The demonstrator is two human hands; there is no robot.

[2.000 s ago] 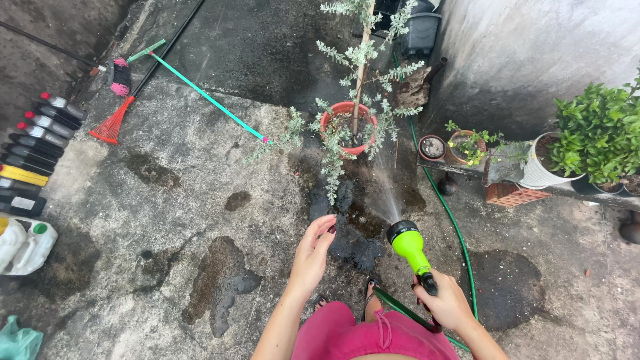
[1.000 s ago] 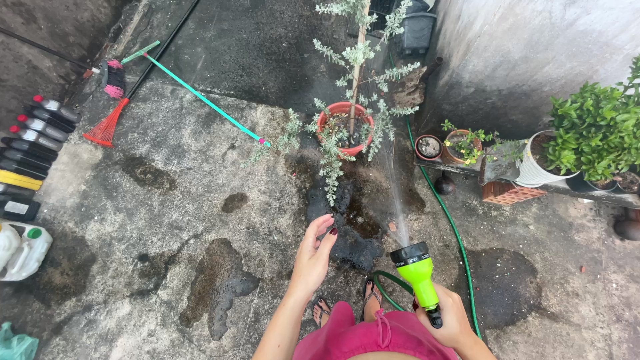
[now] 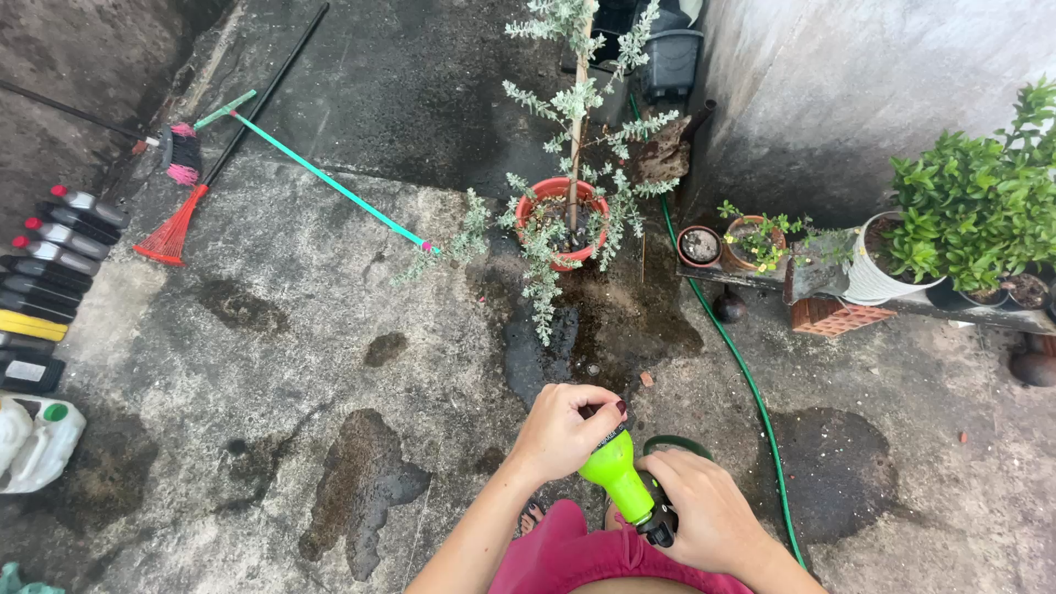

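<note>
My right hand (image 3: 701, 503) is closed around the black handle of a lime-green hose spray nozzle (image 3: 615, 474), low in the view. Over the nozzle's black front ring my left hand (image 3: 569, 429) lies with bent fingers, gripping it from above; the ring is mostly hidden. No spray shows. Beyond both hands, a tall silvery-leaved plant (image 3: 577, 103) tied to a stake grows in a terracotta-coloured pot (image 3: 549, 190). Wet, dark concrete lies between the pot and the hands. A green garden hose (image 3: 747, 371) runs along the floor to the right of them.
On the right, a low shelf (image 3: 742, 279) carries a small pot (image 3: 700, 246), a yellow-flowered plant (image 3: 763, 243) and a white pot (image 3: 879, 264). To the left lie a red rake (image 3: 175, 231), a turquoise-handled squeegee (image 3: 330, 180), a broom head (image 3: 181, 154), dark bottles (image 3: 49, 285) and a whitish jug (image 3: 49, 445).
My left hand has moved right, from beside the nozzle onto its front ring. The water spray seen earlier has stopped showing. The nozzle has tilted to point up and left.
</note>
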